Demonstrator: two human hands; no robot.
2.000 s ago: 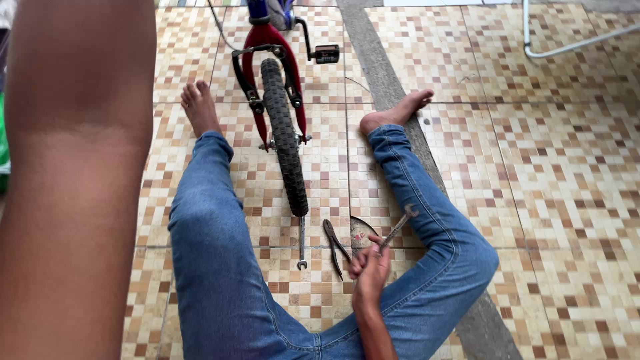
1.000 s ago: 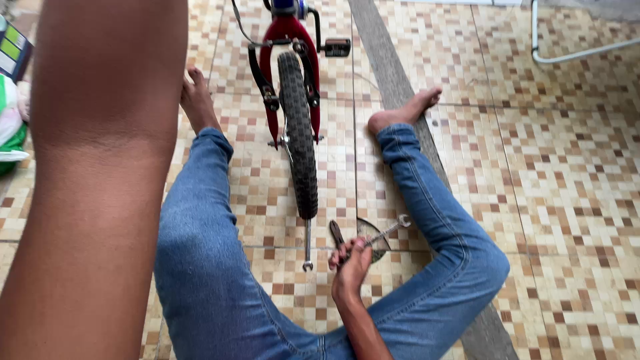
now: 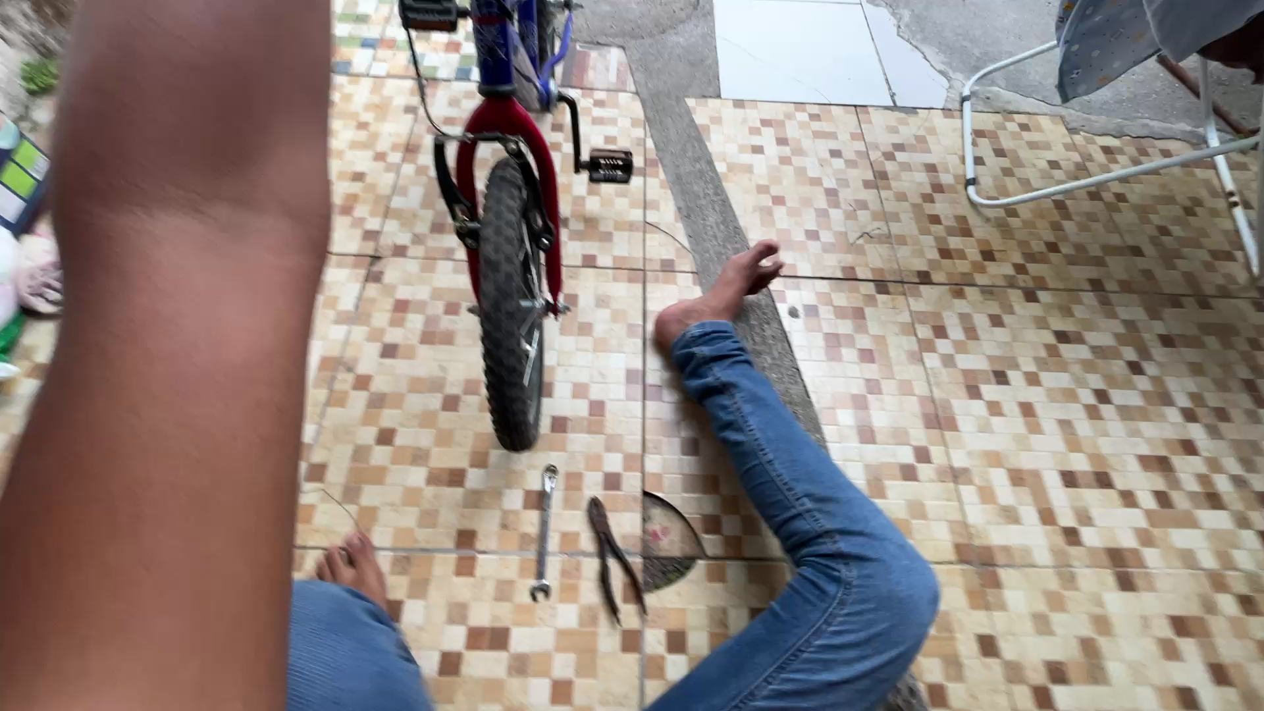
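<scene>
A raised bare arm (image 3: 178, 355) fills the left side; its hand lies outside the frame. My right hand is out of view as well. A child-size bicycle with a red fork (image 3: 509, 114) and a blue frame stands ahead, its knobby front tire (image 3: 509, 306) pointing toward me. Below the tire, a combination wrench (image 3: 545, 533) lies on the tiled floor. Dark metal pliers (image 3: 614, 558) rest to its right with the handles apart, beside a round, partly see-through piece (image 3: 669, 543) with a dark rim.
My jeans-clad right leg (image 3: 820, 494) bends along the right of the tools, its bare foot (image 3: 721, 296) near the bicycle. My left foot (image 3: 355, 568) is at lower left. A white metal tube frame (image 3: 1096, 178) stands at upper right. Assorted items (image 3: 25, 217) sit at far left.
My right hand, which held a wrench near the pliers, has left the view with it. My left leg has drawn back, its foot now much nearer to me.
</scene>
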